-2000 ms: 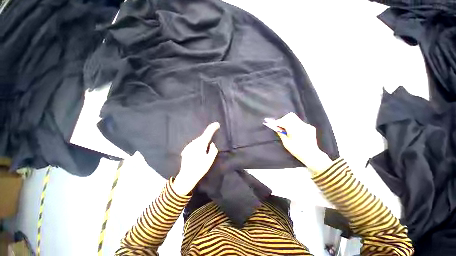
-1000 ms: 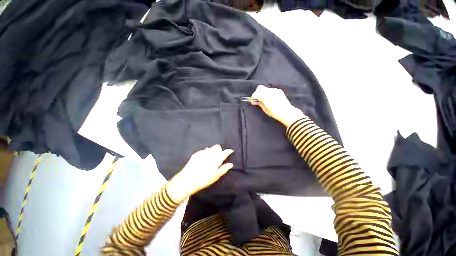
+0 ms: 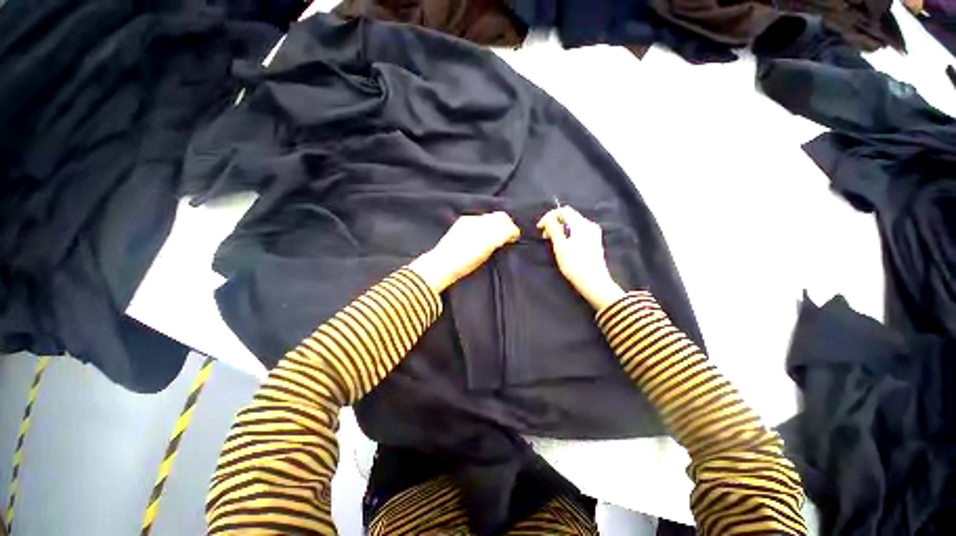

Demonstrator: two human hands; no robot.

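Observation:
A dark garment (image 3: 367, 225) lies spread on the white table, its near end hanging over the table edge at my waist. A stitched pocket (image 3: 561, 325) shows on its right half, beside a raised seam. My left hand (image 3: 469, 247) is closed at the pocket's upper left, fingertips pinching the garment. My right hand (image 3: 572, 247) is just right of it, at the pocket's top edge, shut on small thread snips (image 3: 559, 213). Only a thin tip and a dark bit of the snips show at the fingers. Any thread is too fine to see.
Dark garments (image 3: 84, 178) are heaped at the left and more dark garments (image 3: 870, 387) at the right. Brown and navy garments (image 3: 608, 23) lie along the table's far side. The white table (image 3: 723, 199) shows between them. Striped tape (image 3: 173, 445) marks the grey floor at the lower left.
My left hand has moved up and right from the garment's near part to the pocket's top, and now pinches cloth. My right hand has shifted slightly, its snips now pointing up.

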